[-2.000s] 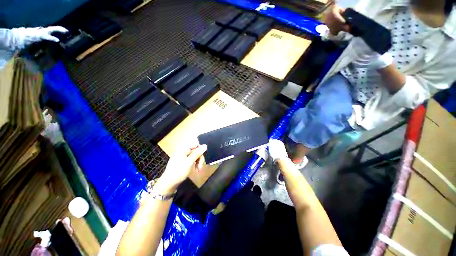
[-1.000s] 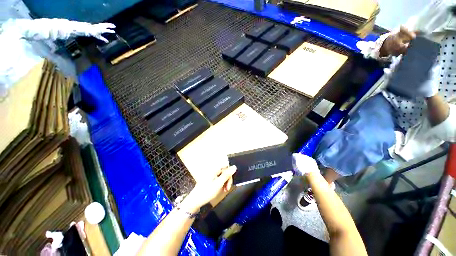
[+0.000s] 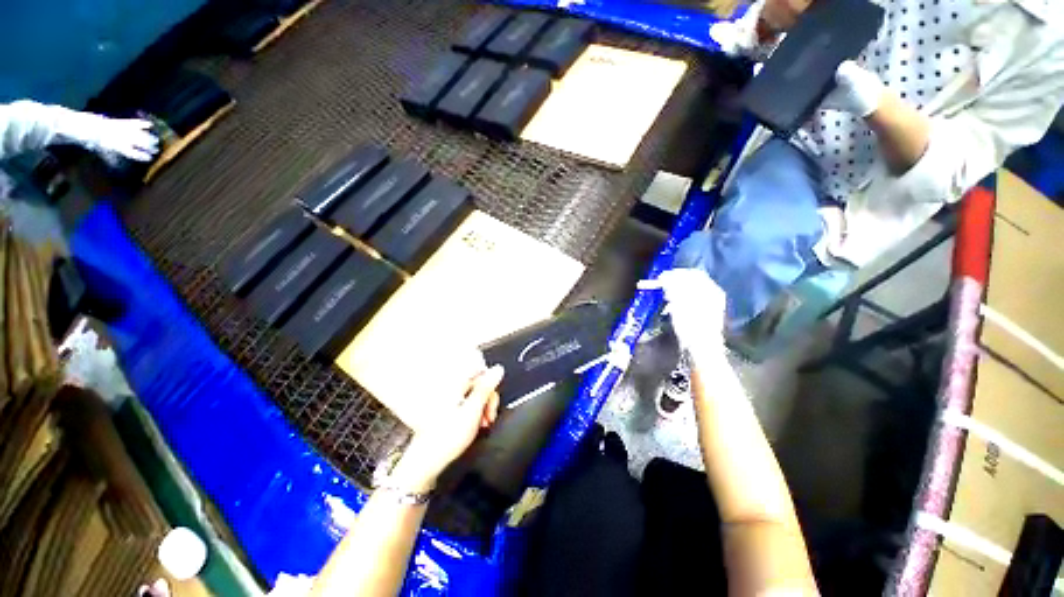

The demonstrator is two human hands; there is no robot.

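A black housing point(image 3: 543, 353) with a pale logo is tilted in front of me, above the belt's near edge. My left hand point(image 3: 461, 414), bare with a bracelet, grips its left end. My right hand point(image 3: 697, 306), in a white glove, is off the housing's right end, with a finger pointing left; no object shows in it. A tan cardboard sheet point(image 3: 467, 303) lies behind the held housing. Several black housings point(image 3: 344, 301) lie in two rows on its far left part.
More housings point(image 3: 473, 88) lie by another cardboard sheet point(image 3: 607, 105) on the mesh belt point(image 3: 280, 140). Blue sheeting point(image 3: 222, 408) wraps the belt edge. At right, a seated person holds a housing point(image 3: 811, 64). A gloved hand point(image 3: 117, 137) is at far left. Cardboard stack point(image 3: 58, 466) stands left; cardboard-covered bench point(image 3: 1015, 350) right.
My right hand has come off the housing's right end and moved up. My left hand still holds the housing. The person at right has raised and turned their housing.
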